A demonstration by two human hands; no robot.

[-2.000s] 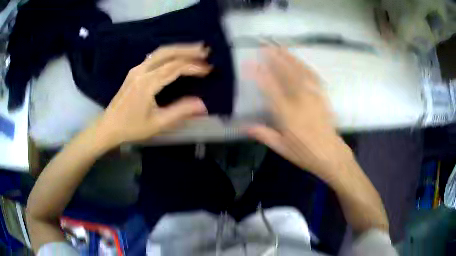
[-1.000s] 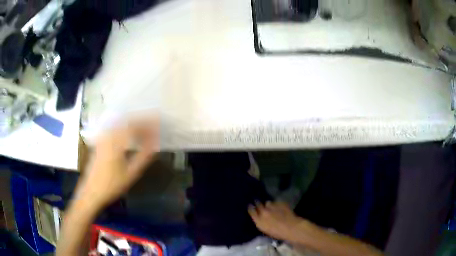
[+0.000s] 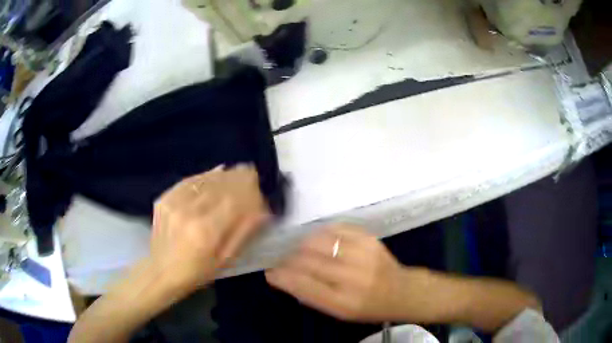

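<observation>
A black garment piece point(image 3: 181, 144) lies spread on the white sewing table point(image 3: 402, 164), left of centre, with a bunched part reaching the far left. My left hand point(image 3: 208, 224) is on its near right corner, fingers curled and blurred, gripping the cloth edge. My right hand point(image 3: 342, 271) is at the table's front edge, right of my left hand, with its fingers bent; whether it holds cloth is hidden by blur. Dark cloth point(image 3: 245, 308) shows below the table edge under my hands. The needle area is partly covered by a dark scrap point(image 3: 287, 47).
The cream machine head point(image 3: 537, 23) stands at the upper right, and part of the machine point(image 3: 231, 17) is at the top. A black-edged gap crosses the table. Plastic-wrapped material point(image 3: 587, 110) is at the right end. Plum-brown cloth point(image 3: 553, 241) hangs lower right.
One second ago the table middle was bare; now a black piece lies there. My left hand has moved right onto it, and my right hand has risen from the lap to the table edge. The view has tilted.
</observation>
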